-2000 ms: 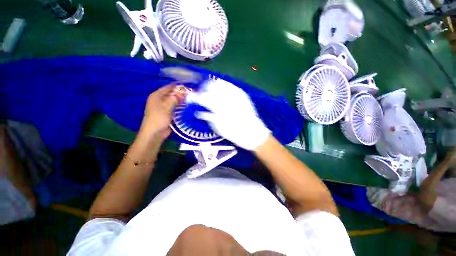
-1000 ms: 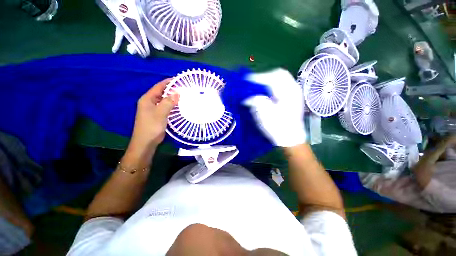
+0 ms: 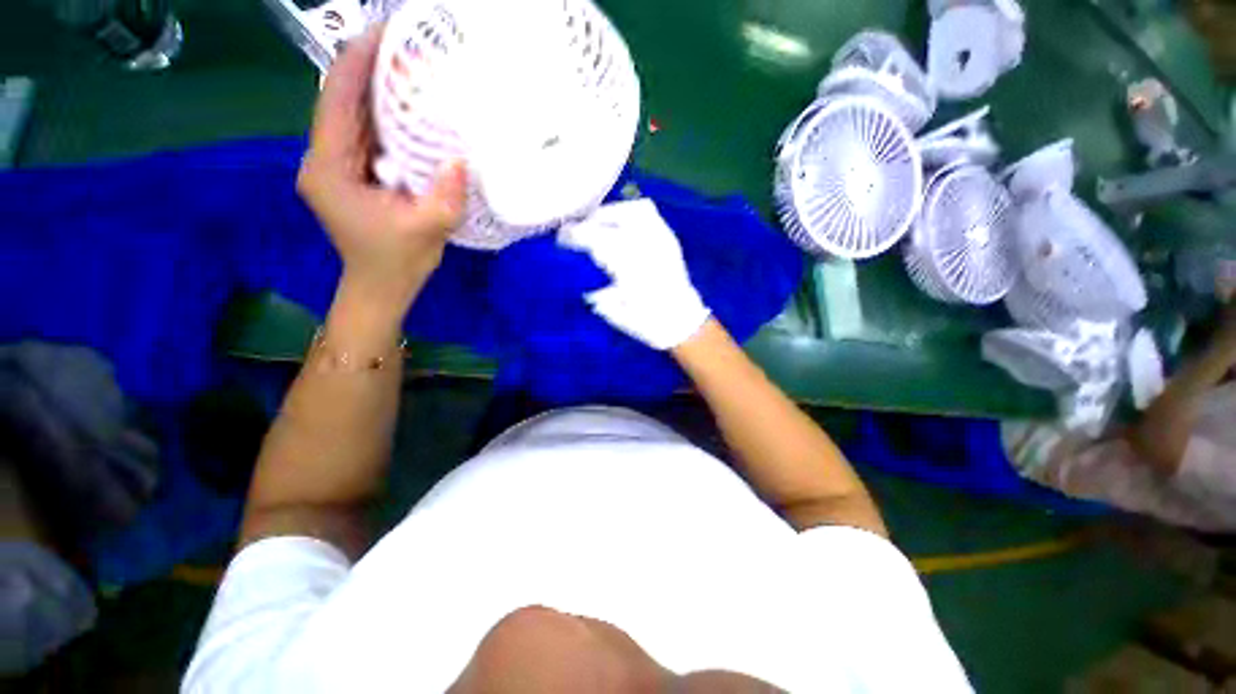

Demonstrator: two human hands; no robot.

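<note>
A white fan head [image 3: 542, 136] with a ribbed rim is raised over the table at upper centre, its middle washed out by glare. Its clip cannot be made out. My bare left hand [image 3: 373, 190] grips its left and lower-left rim. My right hand [image 3: 644, 271], in a white glove, is at the fan's lower right edge, over the blue cloth [image 3: 718, 251]. Its fingertips are partly hidden, and whether it holds cloth or touches the fan cannot be told. A white clip part [image 3: 330, 25] shows behind my left hand, cut by the top edge.
Several white fans [image 3: 857, 176] lie grouped on the green table [image 3: 718, 102] at right, a pale green block [image 3: 838, 298] beside them. Another pale block [image 3: 14, 115] lies at far left, a clear bottle [image 3: 149, 41] at upper left. Another person's arm [image 3: 1193, 393] shows at right.
A fan head is now raised in my left hand at upper centre; the fan held low by my chest is gone from there. My gloved hand has moved left and slightly down.
</note>
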